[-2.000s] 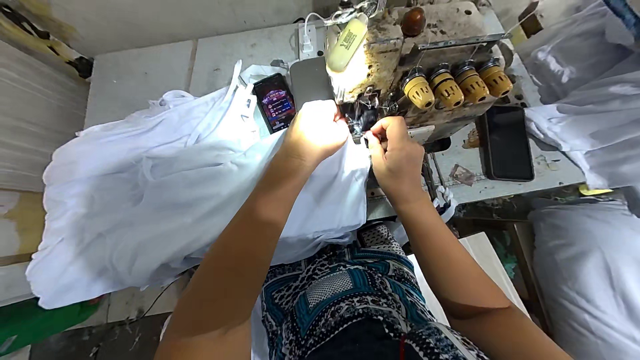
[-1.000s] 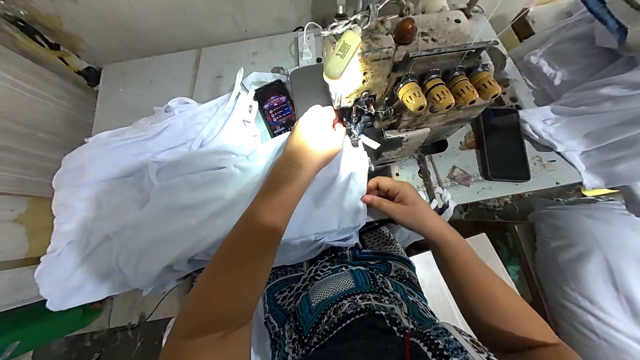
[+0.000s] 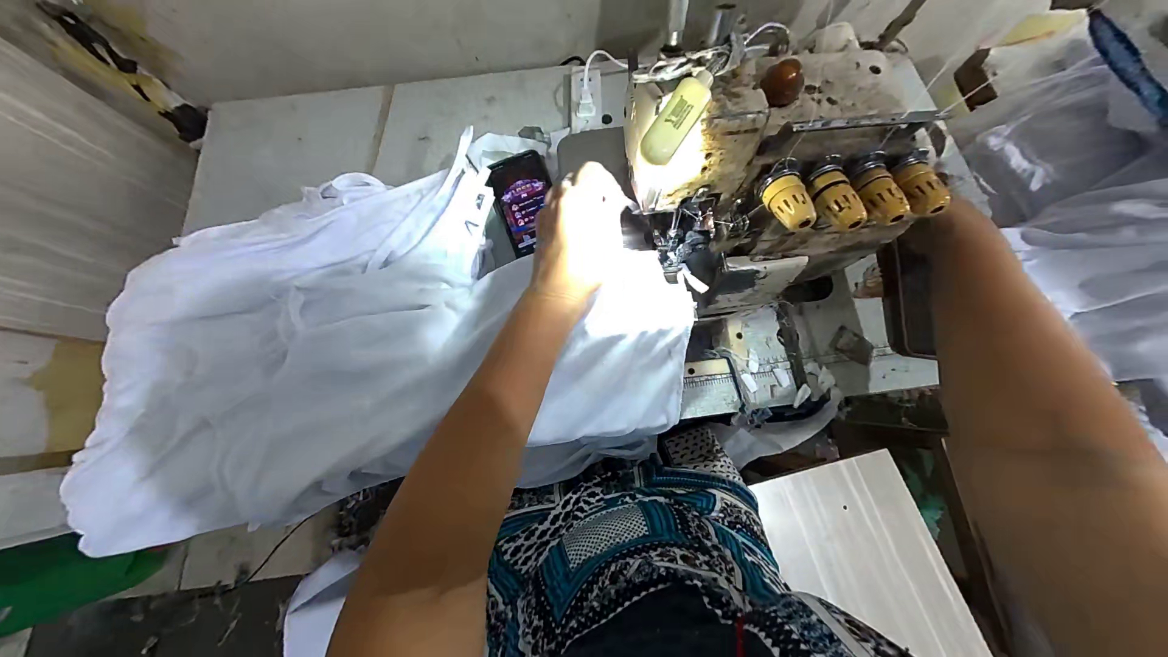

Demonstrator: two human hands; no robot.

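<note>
An overlock sewing machine (image 3: 849, 100) with yellow tension knobs (image 3: 834, 195) stands at the upper right of the head view. White fabric (image 3: 301, 338) spreads from the left up to its needle area (image 3: 680, 242), where a small white strip (image 3: 694, 280) sticks out. Brightly lit, my left hand (image 3: 584, 224) lies at the fabric's upper edge, left of the needle area; whether its fingers grip the cloth cannot be told. My right hand (image 3: 940, 214) is mostly hidden behind the right end of the machine, with only the wrist side showing, so what it touches is unseen.
A lit phone (image 3: 521, 201) lies just left of my left hand. A second dark phone (image 3: 906, 297) is partly behind my right forearm. A power socket with a plug (image 3: 586, 99) stands behind the machine. More white fabric (image 3: 1104, 255) is heaped at right, beside a pale board (image 3: 867, 547) below.
My right hand has moved from the fabric's near right edge up and right, behind the machine's right end. My left hand remains by the needle area, a little farther up the cloth.
</note>
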